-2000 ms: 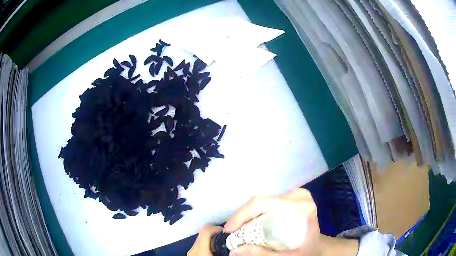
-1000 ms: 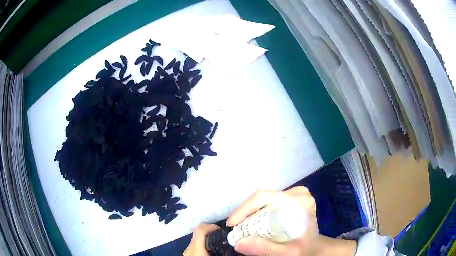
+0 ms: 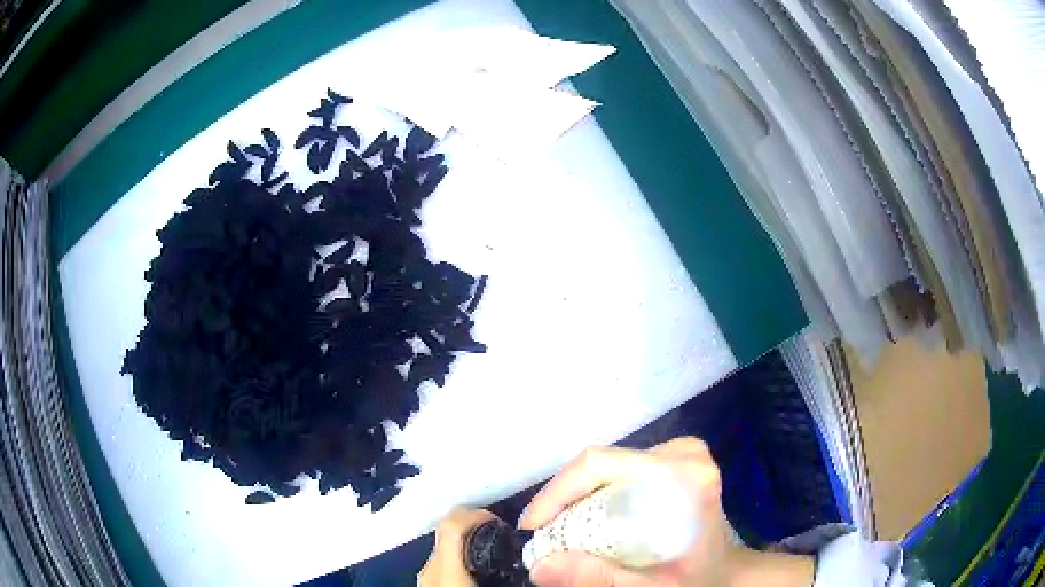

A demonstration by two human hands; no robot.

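My right hand [image 3: 688, 505] is shut around a squeeze bottle [image 3: 602, 527] with a printed label, held tilted at the bottom of the view, its narrow end pointing left. My left hand [image 3: 447, 554], cut off by the bottom edge, is shut on a black ribbed part [image 3: 495, 550]. The bottle's tip is at that part; whether it touches cannot be told. A big heap of small black crescent pieces [image 3: 229, 333] lies on a white sheet [image 3: 596, 310], beyond and left of my hands.
White pointed scraps [image 3: 516, 86] lie at the sheet's far right corner. Under the sheet is a green mat [image 3: 699, 229]. Stacked foam sheets [image 3: 825, 149] stand at right, another pile [image 3: 29, 378] at left. Brown cardboard [image 3: 922, 424] and a blue crate [image 3: 745, 441] are at lower right.
The whole scene has shifted slightly left in view. The black part shows more beside the bottle's tip, and the left hand has moved slightly left. Both hands keep their holds.
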